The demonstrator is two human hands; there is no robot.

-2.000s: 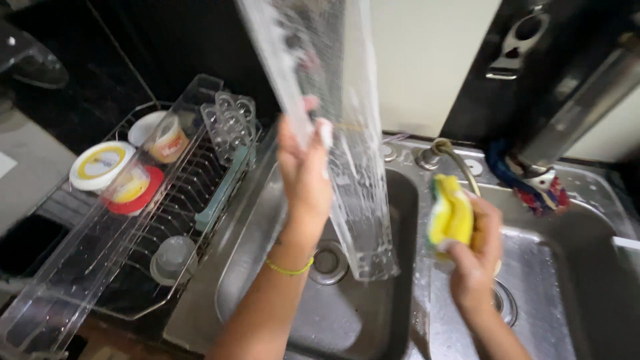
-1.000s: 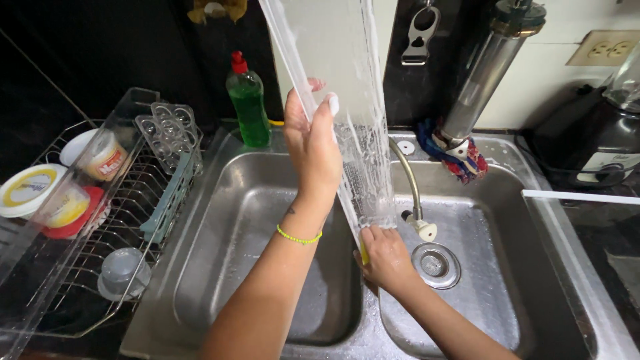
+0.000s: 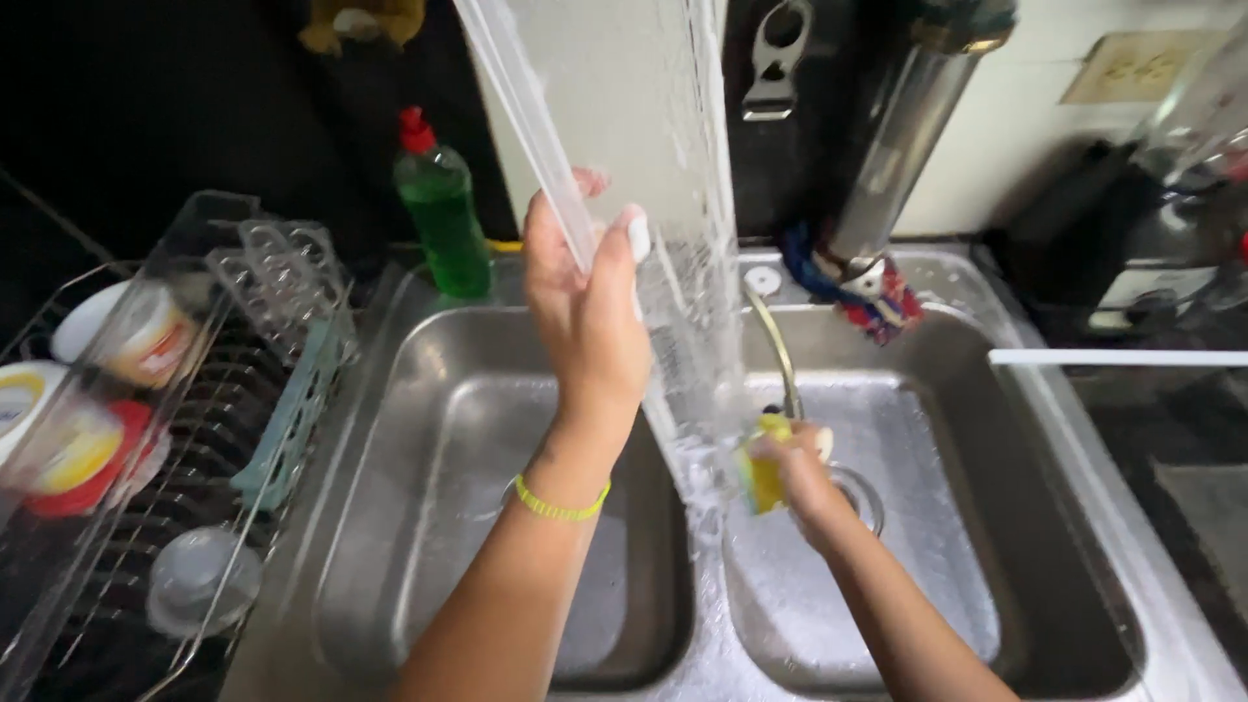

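My left hand (image 3: 590, 302), with a yellow-green band on its wrist, holds a long clear plastic bin (image 3: 697, 322) by its near side wall. The bin stands upright and tilted over the divider of the double sink, wet and streaked with foam; its upper end is out of view. Close to its lower right end, my right hand (image 3: 804, 478) grips a yellow sponge (image 3: 767, 468). Motion blurs that hand, so I cannot tell if the sponge touches the plastic.
A wire dish rack (image 3: 195, 439) with plastic tubs is at left. Behind the left stainless basin (image 3: 468, 468) stands a green dish soap bottle (image 3: 444, 219). A flexible faucet (image 3: 777, 341) reaches into the right basin (image 3: 877, 575). A cloth (image 3: 877, 297) lies behind it, a blender (image 3: 1170, 234) at right.
My right hand with the sponge has moved away from the bin's near edge to the right of its lower end. My left hand keeps its hold. The view has shifted since two seconds ago.
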